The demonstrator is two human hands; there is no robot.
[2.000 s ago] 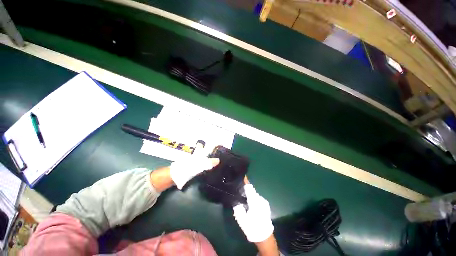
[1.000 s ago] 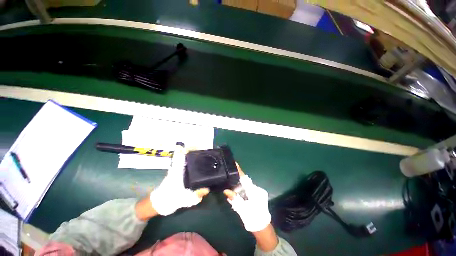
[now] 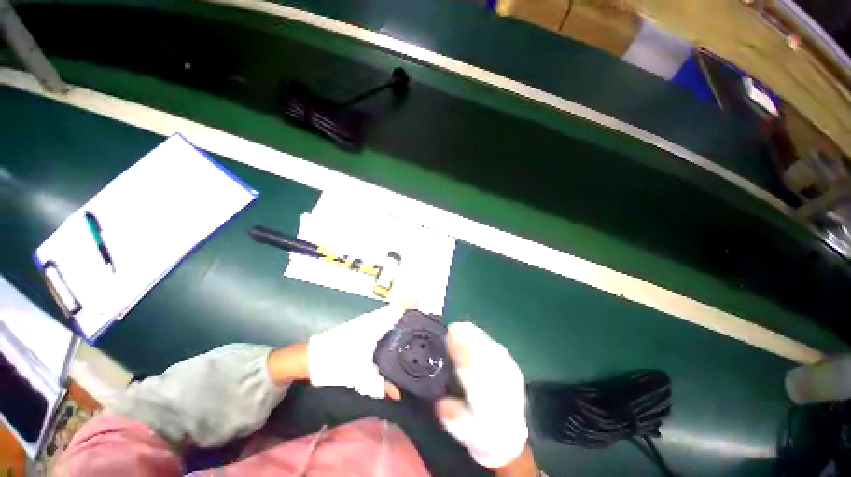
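Observation:
A black socket block (image 3: 415,356) is held between my two white-gloved hands above the bench, its round recessed socket face turned up. My left hand (image 3: 356,356) grips its left side. My right hand (image 3: 487,393) grips its right side. A bundled black power cord (image 3: 606,408) lies on the bench to the right of my right hand. A small hammer (image 3: 322,253) with a yellow-black shaft lies on white paper sheets (image 3: 425,265) beyond my hands.
A clipboard (image 3: 149,224) with a pen (image 3: 98,238) lies at left. Beyond the pale rail (image 3: 523,250), the dark green conveyor (image 3: 523,177) carries a black cord bundle (image 3: 322,116). A pale cylinder (image 3: 821,380) stands at the right edge. A wooden shelf (image 3: 802,65) is at upper right.
The socket block has been turned in my hands, so its round socket face now shows. Both hands have shifted their hold. The hammer head is now uncovered. The camera view has also swung.

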